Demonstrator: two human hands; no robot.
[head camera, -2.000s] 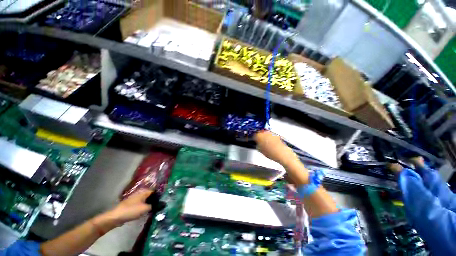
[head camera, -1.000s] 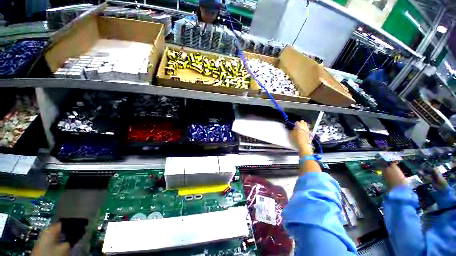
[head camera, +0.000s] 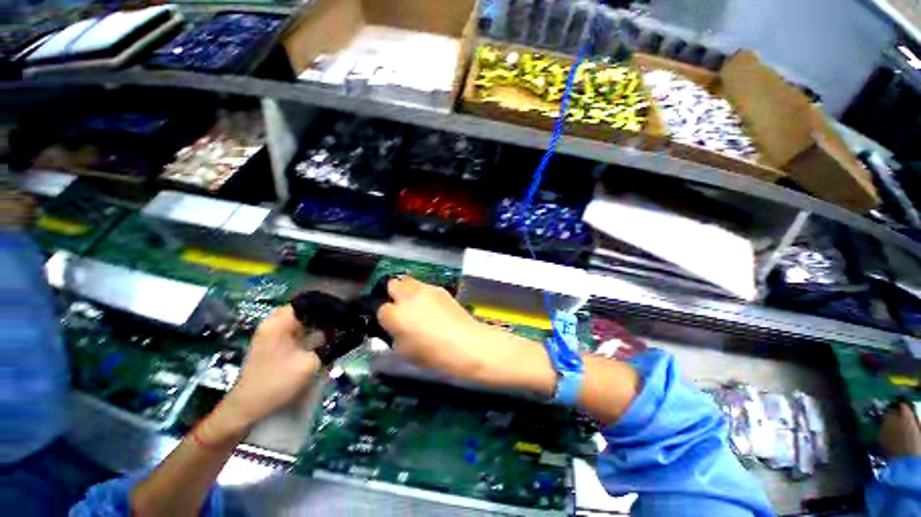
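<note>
My left hand (head camera: 271, 366) and my right hand (head camera: 429, 325) are close together over the left part of a green circuit board (head camera: 434, 444). Dark, blurred components (head camera: 341, 321) are between them; the fingers of both hands close on the dark clump. Its exact type cannot be told. My right wrist wears a light blue strap (head camera: 566, 358) joined to a blue coiled cord (head camera: 553, 141). A finned silver heatsink (head camera: 525, 283) with a yellow strip stands at the board's far edge. My right forearm partly hides the board.
Black bins of red (head camera: 439, 206) and blue (head camera: 545, 217) parts sit on the lower shelf. Cardboard boxes above hold white blocks (head camera: 389, 61) and yellow-and-black parts (head camera: 566, 89). Another board (head camera: 131, 353) lies left. Silver packets (head camera: 773, 424) lie right. Other people's sleeves (head camera: 30, 343) show at both edges.
My right hand has come back from the shelf to the dark clump beside my left hand. My left hand has come up from the lower left. The camera view has shifted and tilted.
</note>
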